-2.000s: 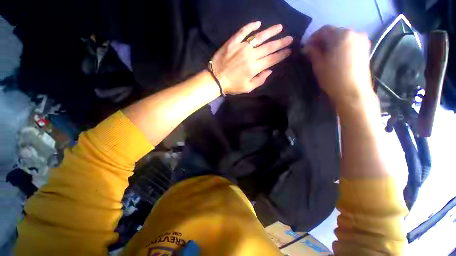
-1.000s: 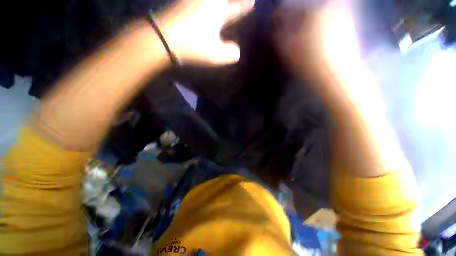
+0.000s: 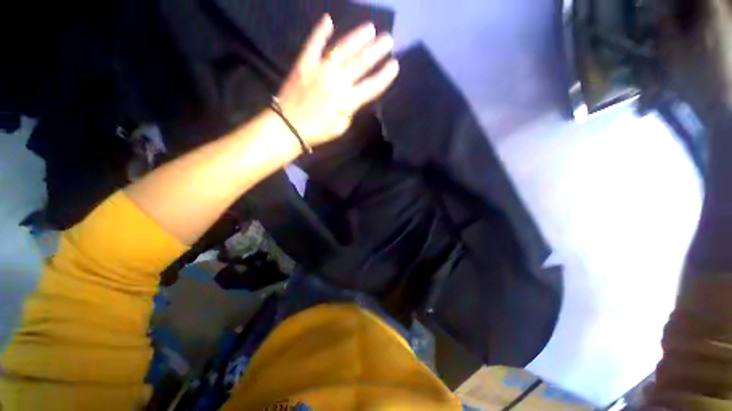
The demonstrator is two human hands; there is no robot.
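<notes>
A black garment [image 3: 449,193] lies folded and creased over the pale table cover, with its right edge hanging towards my body. My left hand [image 3: 333,84] lies flat on the garment at the upper middle, fingers apart, holding nothing. The iron [image 3: 614,52] stands at the upper right, cut off by the top edge, dark with a bright metal rim. My right hand [image 3: 710,48] is dark, blurred and partly cut off at the upper right, beside the iron. Whether it grips the handle cannot be told.
The pale table cover [image 3: 610,201] shows right of the garment, glaring white in places. A dark hose [image 3: 684,136] runs down behind the iron. More black cloth [image 3: 72,160] is heaped at the left. Cardboard [image 3: 502,387] and scraps [image 3: 249,241] lie below the table.
My right hand has left the garment and moved right to the iron. My left hand, raised and blurred a second ago, now rests flat on the cloth. The garment's right edge has shifted.
</notes>
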